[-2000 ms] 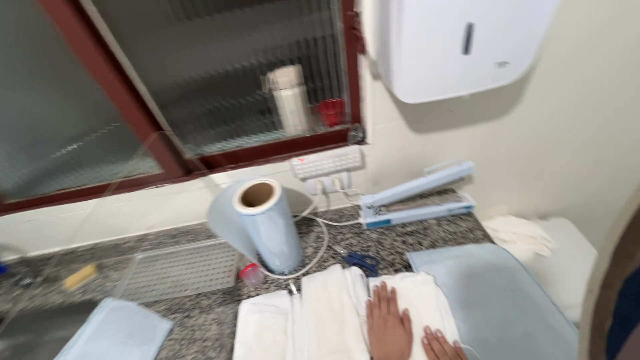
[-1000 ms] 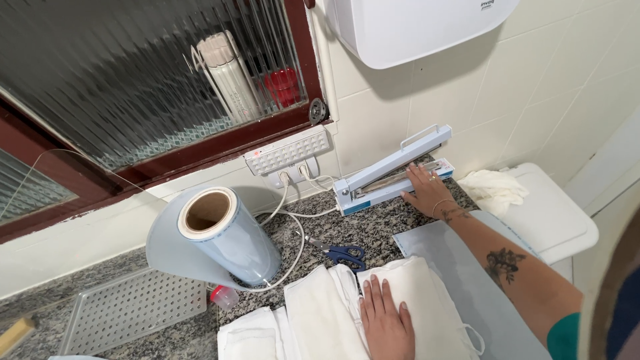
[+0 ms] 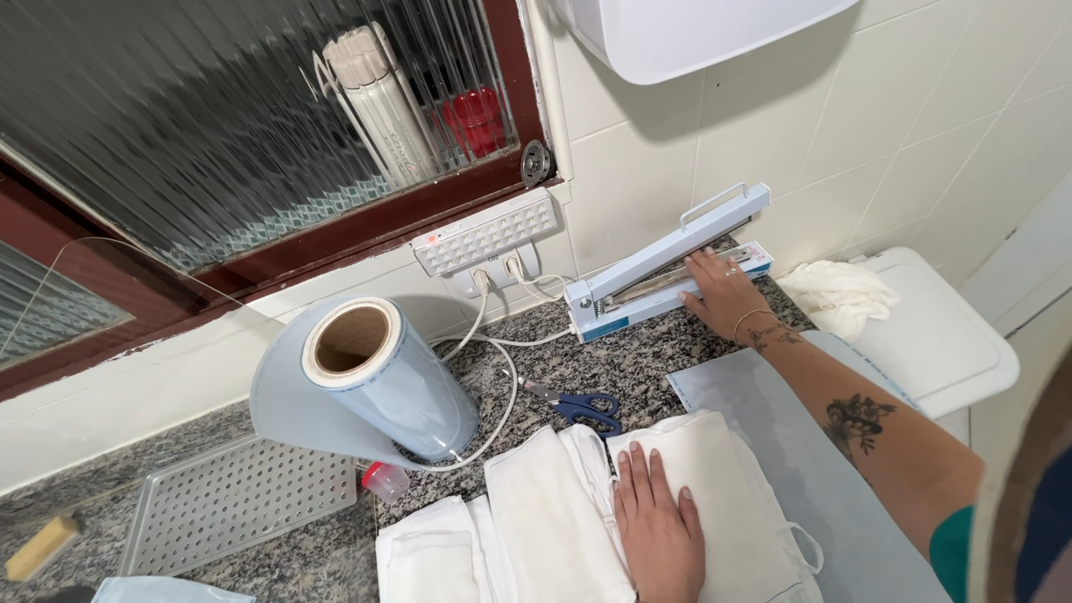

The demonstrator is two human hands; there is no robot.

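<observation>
My left hand lies flat, palm down, on a folded white cloth bundle, its fingers a little apart. My right hand rests on the lower jaw of a light-blue impulse heat sealer, whose upper arm is raised. More folded white cloths lie left of my left hand. Blue-handled scissors rest on the granite just beyond the cloths. A standing roll of blue sterilization pouch film is at their left. A flat blue-grey pouch sheet lies under my right forearm.
A perforated metal tray, a small red-lidded container and a yellow sponge are on the left. White cables run from wall sockets. A white bin lid holds a crumpled cloth. Overhead hangs a white dispenser.
My right hand has moved from the white cloth bundle to the heat sealer, reaching it by one second ago. My left hand stays on the cloths. The view has shifted markedly.
</observation>
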